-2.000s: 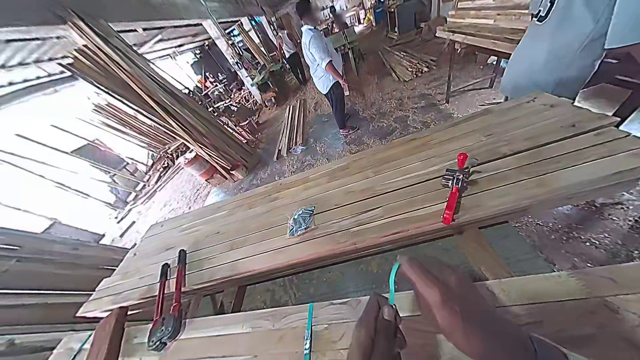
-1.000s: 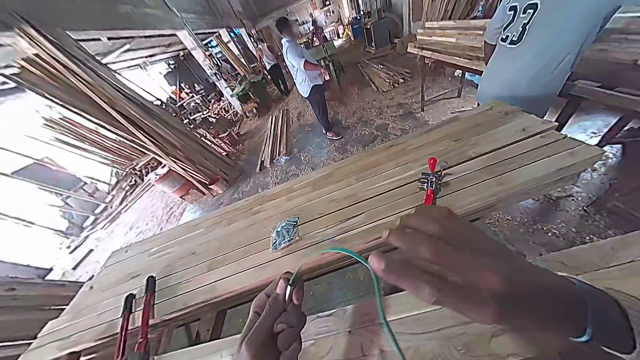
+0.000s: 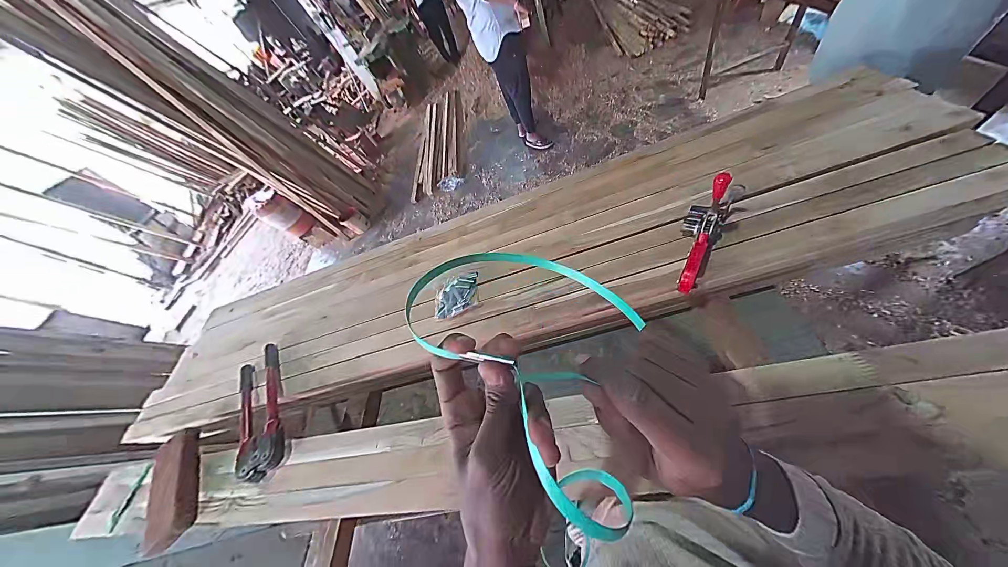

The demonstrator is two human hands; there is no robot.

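Note:
My left hand (image 3: pixel 504 449) pinches a metal strapping seal (image 3: pixel 486 358) and the green plastic strap (image 3: pixel 543 263) that passes through it and loops above. My right hand (image 3: pixel 665 413), blurred, is just right of it, its fingers at a part of the strap; how firmly they hold it is unclear. Beyond the hands, a clear bag of metal seals (image 3: pixel 457 295) lies on the wooden boards (image 3: pixel 346 311). A red-handled strapping tensioner (image 3: pixel 703 232) rests on the boards at right. A red-handled sealing tool (image 3: pixel 261 425) leans at left, its jaws on the nearer timber.
Nearer timber (image 3: pixel 370 472) runs below the hands, with a brown wooden block (image 3: pixel 173 488) at its left end. A gap separates it from the boards. A person (image 3: pixel 508 67) stands beyond; a person in grey (image 3: pixel 886 39) is at upper right. Tall planks (image 3: pixel 205 102) lean at left.
The strap now curves in a large loop above my left hand, where it ran between the hands a second ago. My right hand has drawn in closer to my left.

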